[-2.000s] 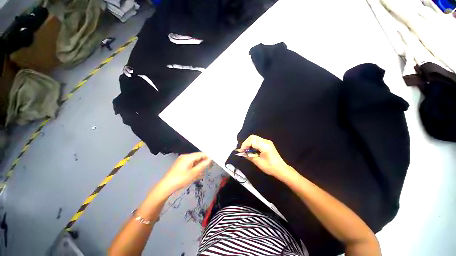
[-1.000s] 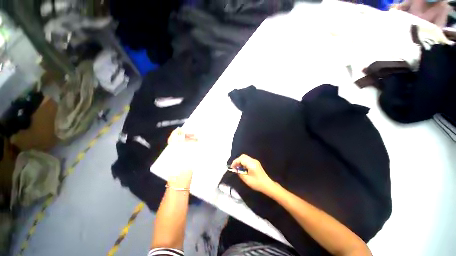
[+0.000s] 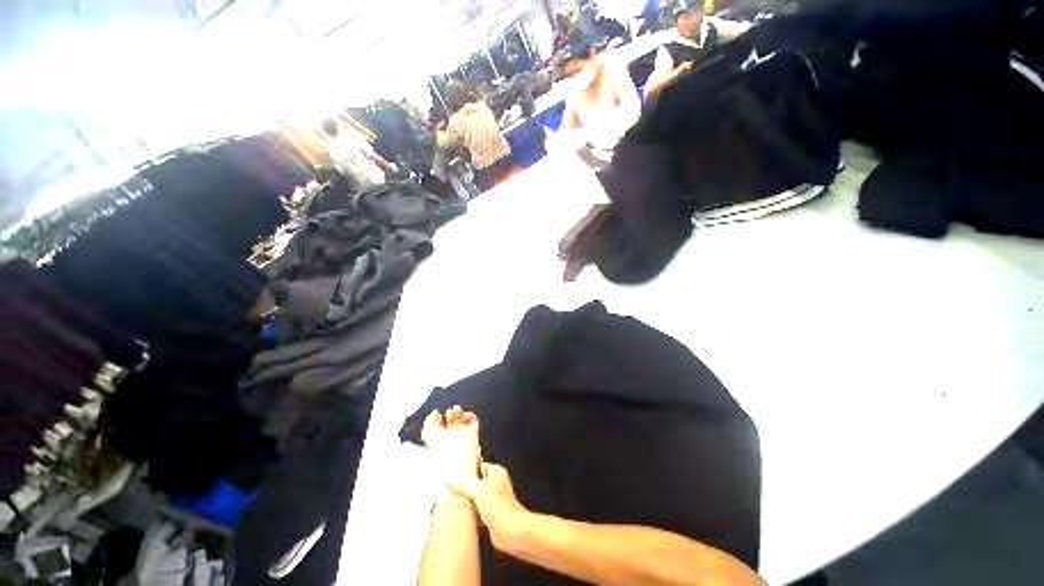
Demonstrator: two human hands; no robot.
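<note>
A black garment [image 3: 618, 424] lies spread on the white table [image 3: 893, 332]. My left hand [image 3: 453, 435] is at its left edge, over the narrow corner of cloth, fingertips up; whether it pinches cloth is unclear. My right hand [image 3: 495, 499] is just below and to the right, against my left wrist, over the black cloth. The snips seen earlier in my right hand do not show now; the fingers are small and blurred, so its grip cannot be told.
More black garments with white stripes [image 3: 761, 206] lie at the table's far side, with a brown piece [image 3: 582, 240] beside them. Dark grey garments [image 3: 343, 275] are heaped left of the table. Several people [image 3: 475, 128] are farther back. Dark garments hang at far left.
The view has swung up and right, showing more room. My left hand has come from the bare table onto the garment's left edge, close to my right hand. The snips have gone out of sight.
</note>
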